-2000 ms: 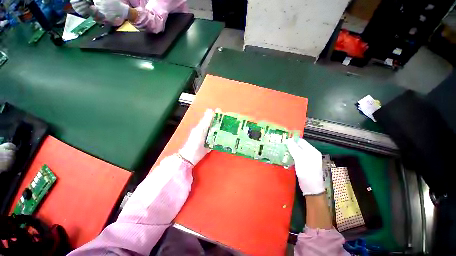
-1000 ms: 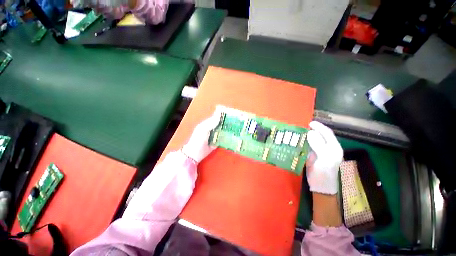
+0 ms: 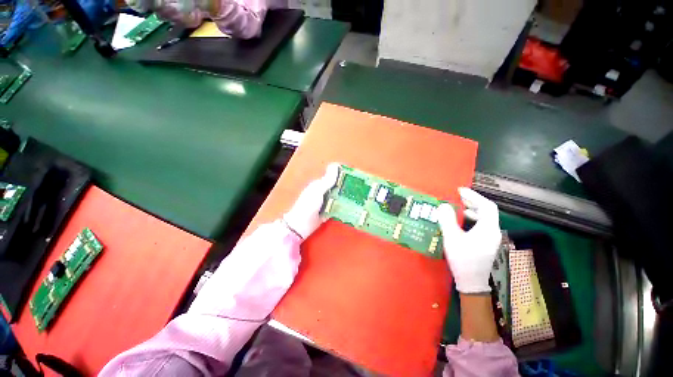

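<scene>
A green circuit board (image 3: 380, 213) with a black chip and white parts is held over the red mat (image 3: 354, 294), its component side facing me. My left hand (image 3: 313, 202), in a white glove, grips its left end. My right hand (image 3: 472, 243), also white-gloved, holds its right end with the thumb on the board's face and the index finger raised off it. The fingertips under the board are hidden.
A second red mat (image 3: 140, 272) at the left bears another circuit board (image 3: 66, 278). Right of my mat, a black shallow box (image 3: 562, 316) holds a perforated strip (image 3: 525, 294). A metal rail (image 3: 546, 202) runs behind it. A coworker's pink sleeve (image 3: 240, 16) shows at the top.
The board first showed a paler face with different parts, then the face with white parts. Since the last earlier frame, my right index finger has lifted and the thumb lies on the board.
</scene>
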